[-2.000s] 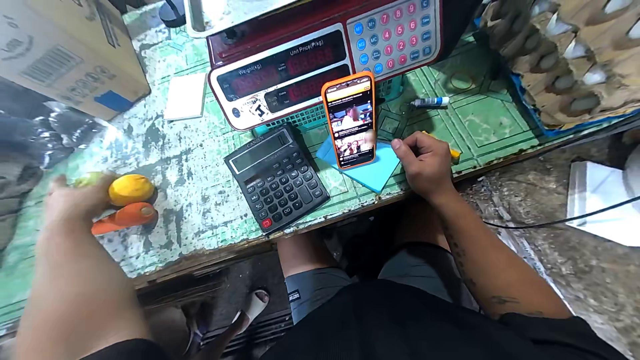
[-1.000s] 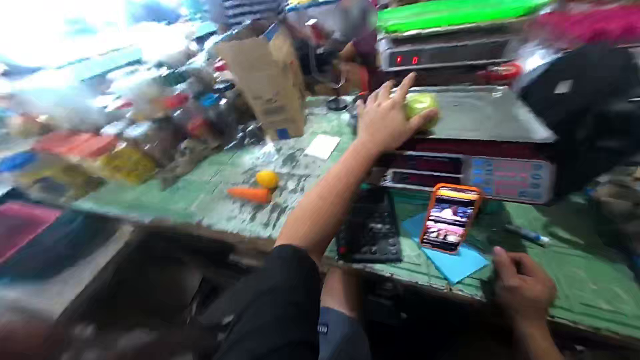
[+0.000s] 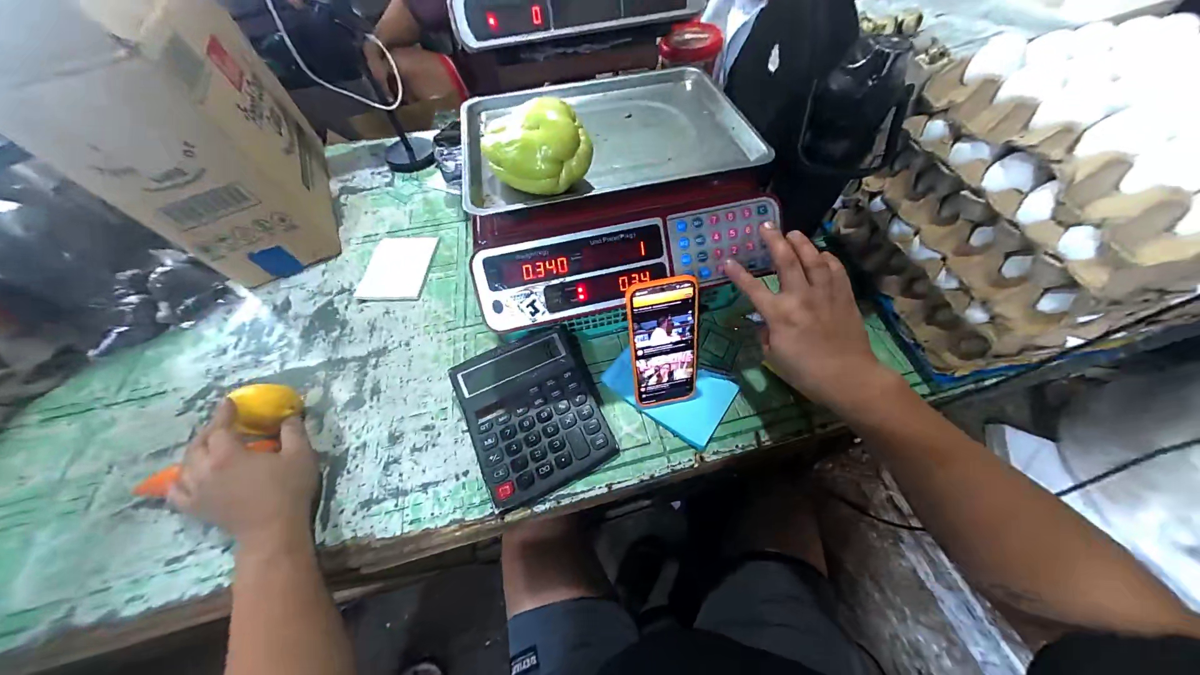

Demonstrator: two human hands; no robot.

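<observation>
A green chayote [image 3: 539, 147] lies on the left part of the metal pan [image 3: 656, 117] of a digital price scale [image 3: 572, 267], whose red digits are lit. My right hand [image 3: 797, 305] has its fingers spread at the scale's keypad [image 3: 722, 236], one fingertip at the lower keys. Over a carrot [image 3: 157, 482] is my left hand [image 3: 248, 469], its fingertips at a yellow lemon-like fruit [image 3: 267, 409]; whether it grips either is unclear. A black calculator [image 3: 534, 417] and an orange-cased phone [image 3: 664, 342] on blue paper [image 3: 703, 412] stand between my hands.
Stacked egg trays [image 3: 1012, 197] hold white eggs at the right. A cardboard box [image 3: 206, 141] stands at the back left, with white paper [image 3: 397, 268] beside it. A person's arm [image 3: 412, 66] shows behind the table. The wooden table edge [image 3: 412, 542] runs before my knees.
My left hand has moved from the chayote at the scale pan back to the carrot and yellow fruit. My right hand has moved up to the keypad. The view has turned strongly.
</observation>
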